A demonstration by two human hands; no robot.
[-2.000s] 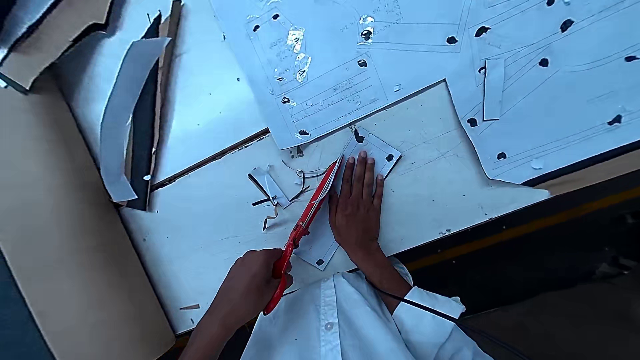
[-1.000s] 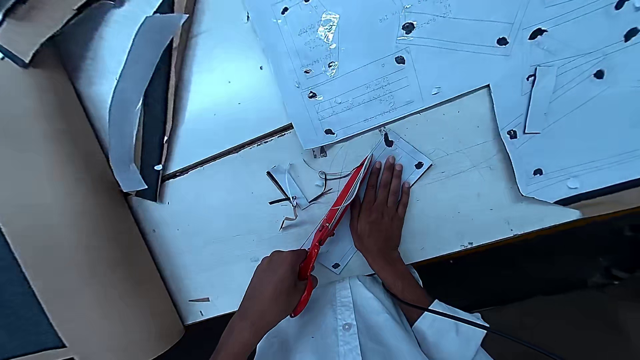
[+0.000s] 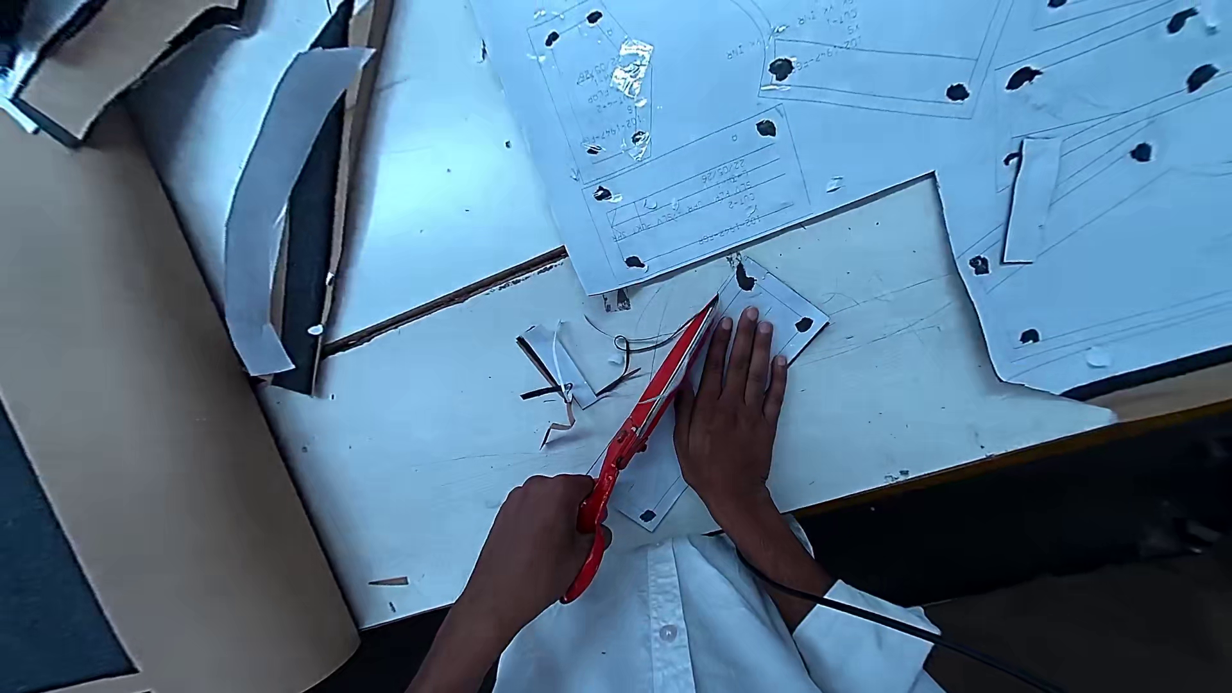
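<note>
My left hand (image 3: 539, 539) grips the handles of red-handled scissors (image 3: 635, 433), whose long blades lie nearly closed along the left edge of a narrow white paper-faced piece (image 3: 789, 313) with dark marks near its corners. Flat on that piece rests my right hand (image 3: 731, 414), its fingers extended and just right of the blades. The piece lies slantwise on the white tabletop (image 3: 433, 433), and the palm and scissors hide its middle. Thin offcuts (image 3: 568, 371) and curled trimmings are left of the blades.
Large pencil-lined paper sheets (image 3: 693, 115) with dark marks and clear tape lie beyond my hands. A loose white strip (image 3: 1032, 202) rests on the right sheet. Curved offcuts (image 3: 279, 192) and a large brown roll or sheet (image 3: 164, 385) occupy the left. A groove (image 3: 443, 300) crosses the table; a dark cable (image 3: 866, 616) passes my right forearm.
The view has shifted somewhat. My left hand still grips the scissors and my right hand still lies on the piece; no other plain change shows.
</note>
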